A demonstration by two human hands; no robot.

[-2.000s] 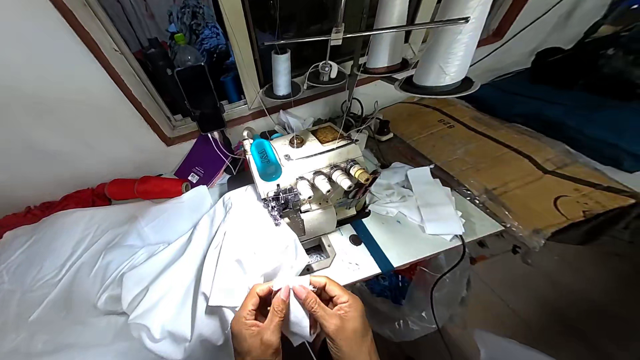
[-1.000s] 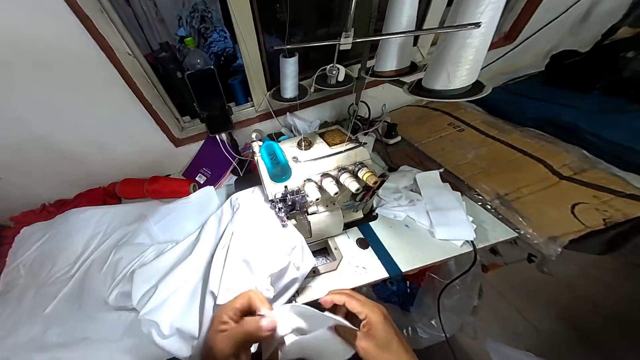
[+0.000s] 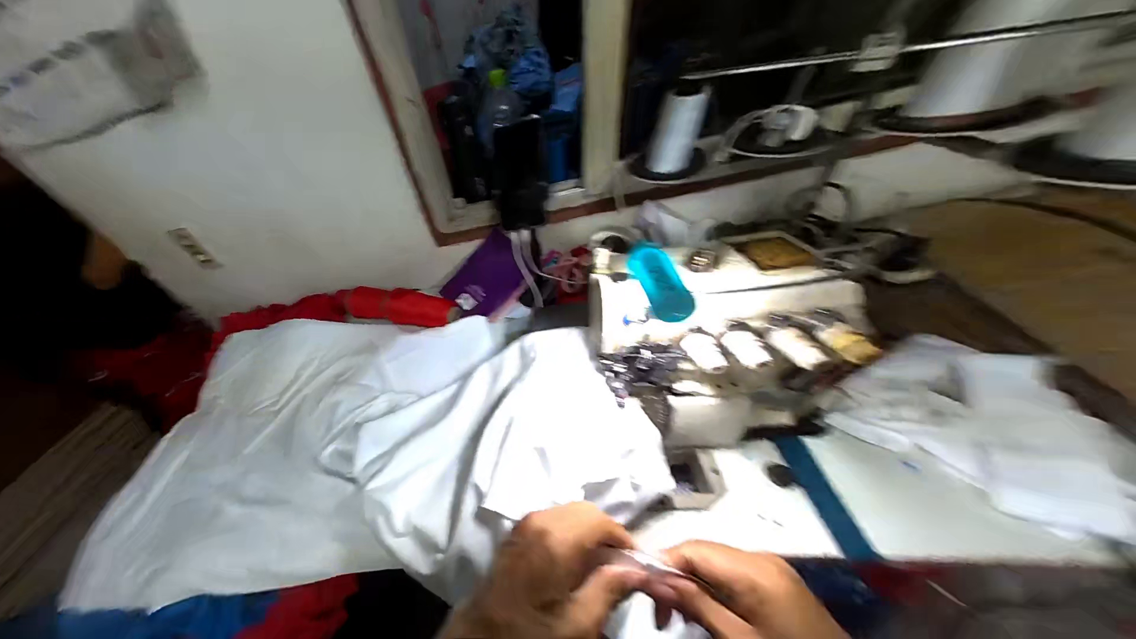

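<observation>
At the bottom centre my left hand [image 3: 564,572] and my right hand [image 3: 741,590] meet, both pinching a piece of white fabric [image 3: 652,617] between thumbs and fingers. The lower part of this piece runs out of the frame. Just beyond the hands stands an overlock sewing machine [image 3: 728,293] with a turquoise oval piece [image 3: 661,282] on its top. A large heap of white cloth [image 3: 426,426] lies left of the machine and reaches up to its needle area. The view is blurred.
Right of the machine, white fabric pieces [image 3: 1021,435] lie on the white table [image 3: 941,515], near a dark blue strip [image 3: 825,497]. Thread cones [image 3: 679,129] stand behind. Red fabric [image 3: 382,304] and a purple packet [image 3: 486,273] lie along the wall.
My hands have come closer together on the white piece, which was spread between them a second ago. The view has swung to the left.
</observation>
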